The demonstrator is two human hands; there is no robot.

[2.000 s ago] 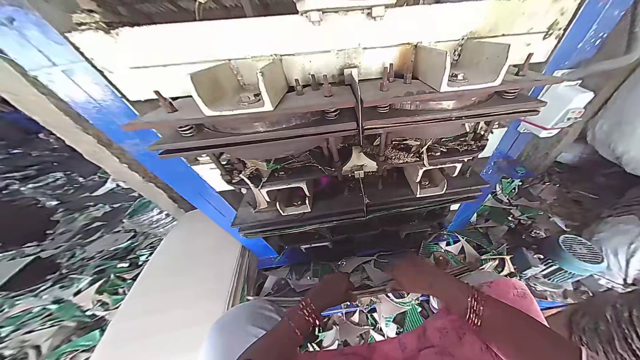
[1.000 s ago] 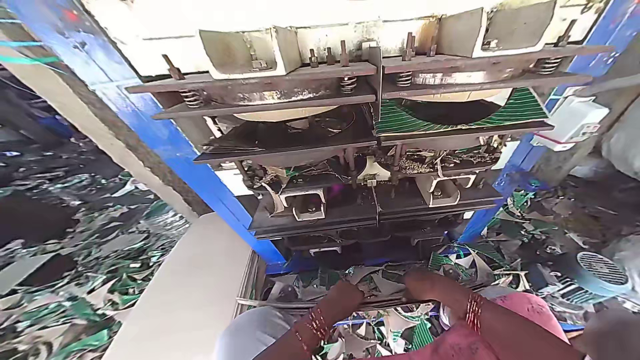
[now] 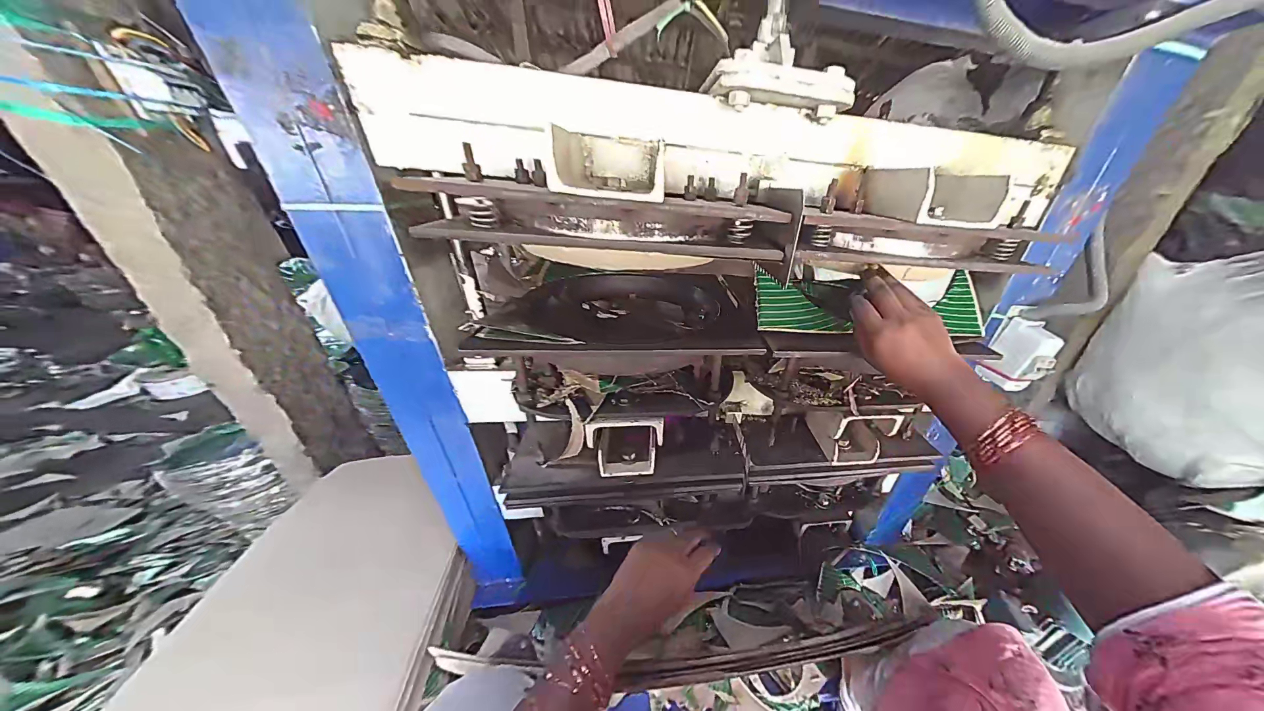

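Note:
My right hand reaches into the upper right opening of a multi-plate press, its fingers at a green striped sheet with a round middle part. Whether the fingers grip its edge is not clear. My left hand is low in front of the press, fingers bent, above a stack of thin sheets at my lap; it seems to hold nothing. In the upper left opening lies a dark round die, with a pale disc under the plate above it.
A blue post stands at each side of the press. At the left is a stack of pale sheets. Green and white offcuts cover the floor. A large white sack stands at the right.
Both hands were together low at the sheet stack; my right hand has moved up to the upper right opening. The upper plates, close together two seconds ago, have moved apart. The view has shifted.

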